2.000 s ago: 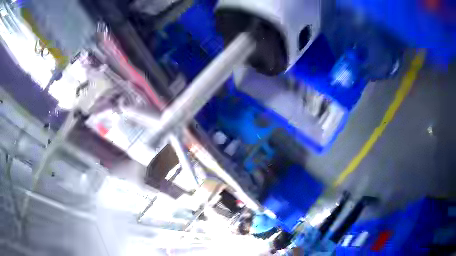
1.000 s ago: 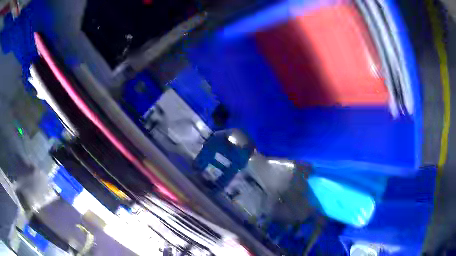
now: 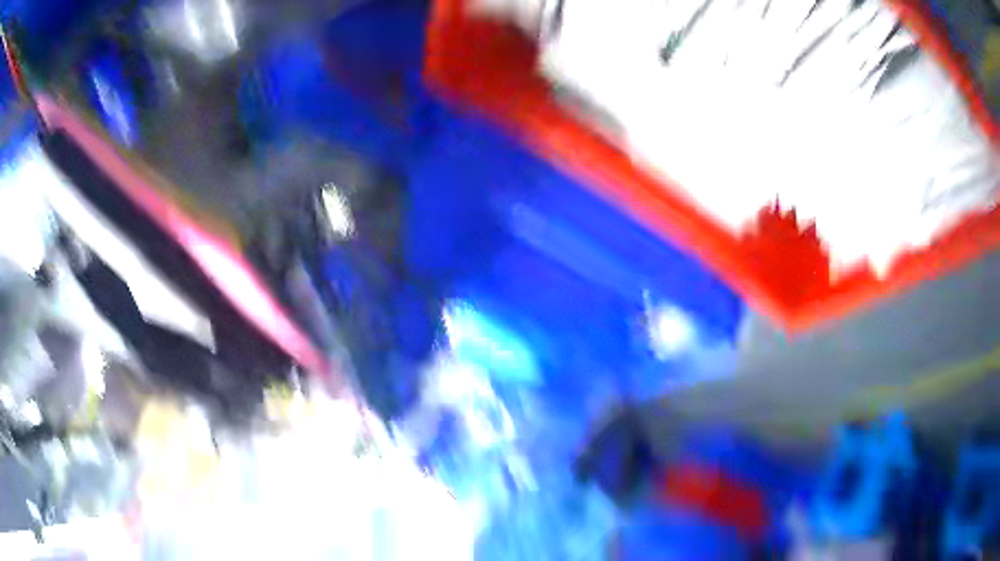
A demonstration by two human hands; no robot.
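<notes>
No hand of mine can be made out in this blurred, tilted view. A red bin or tray (image 3: pixel 647 195) lies nearest at the upper right, cut off by the picture's edge. White thin-edged pieces (image 3: pixel 768 121), perhaps foam sheets, fill most of it. A deep-blue bin (image 3: pixel 548 236) is directly below and left of the red rim; whether they touch is unclear.
A long bench edge with a pink-red strip (image 3: pixel 236 274) runs diagonally at the left, with dark and white things beside it. Light-blue stools (image 3: pixel 864 471) stand at the lower right. Grey floor (image 3: pixel 877 340) with a yellow line shows at the right. The bottom left is glaring white.
The view has swung. The large blue bin with a flat red patch at the upper right is replaced by the red-rimmed one full of white pieces. Light-blue stools now show at lower right.
</notes>
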